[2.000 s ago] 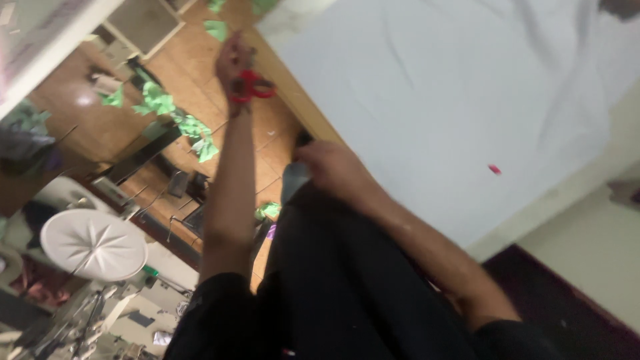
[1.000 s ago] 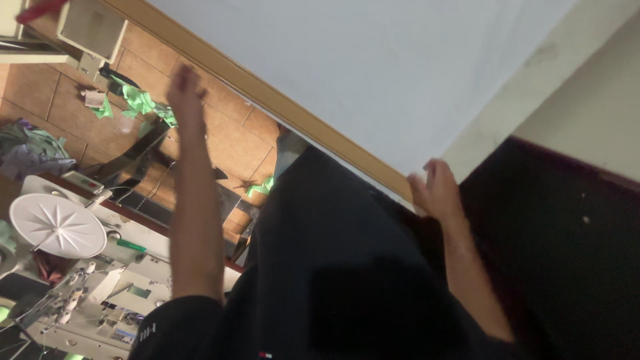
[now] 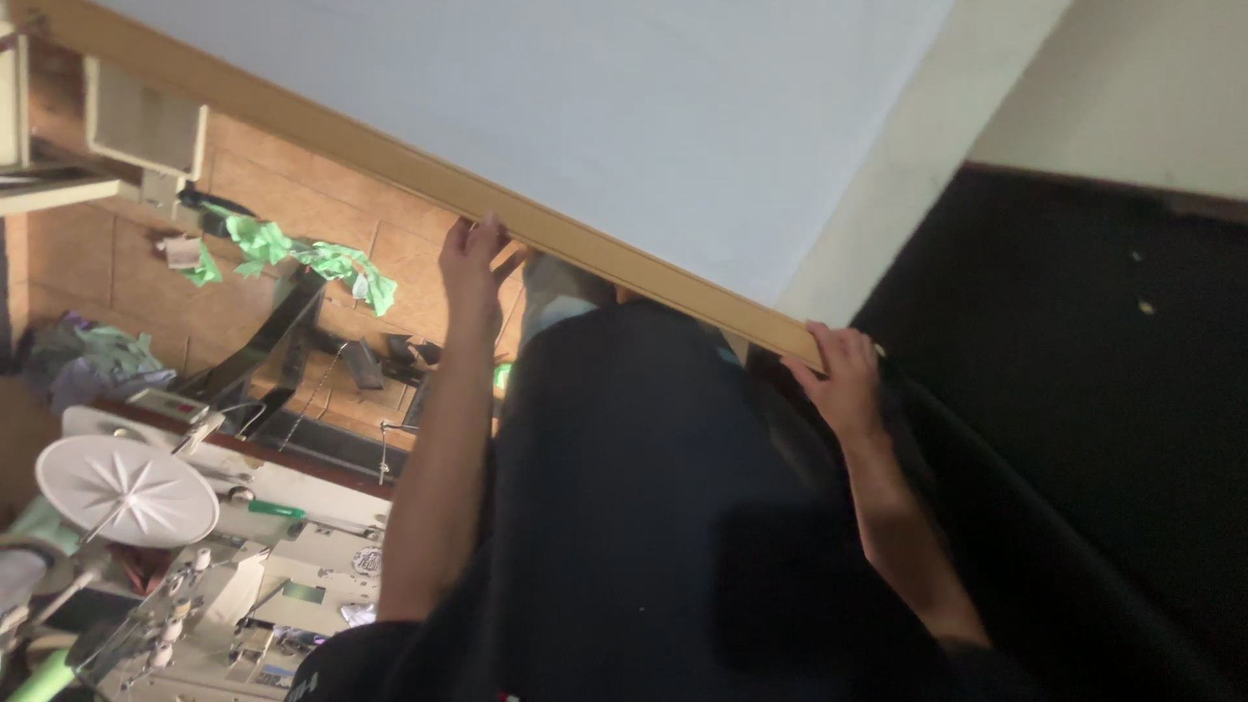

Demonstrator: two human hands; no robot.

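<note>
A pale blue cloth sheet [image 3: 624, 127] lies over a light tabletop [image 3: 858, 234] with a wooden edge strip [image 3: 390, 166]. At the near corner, my right hand [image 3: 843, 375] grips the end of this strip, fingers over the top and thumb below. My left hand [image 3: 475, 258] is farther left along the strip, its fingertips touching the edge; whether it grips the edge is unclear. No tool shows in either hand.
Green cloth scraps [image 3: 331, 263] and a pile of grey cloth [image 3: 93, 361] lie on the tiled floor [image 3: 380, 224] to the left. At lower left stands a sewing machine table [image 3: 331, 546] with thread spools and a white round disc [image 3: 127, 490]. A dark area adjoins the corner at right.
My right hand has moved right along the edge to the corner. The red-handled scissors, in my left hand two seconds ago, are out of view. My left hand has come to the edge.
</note>
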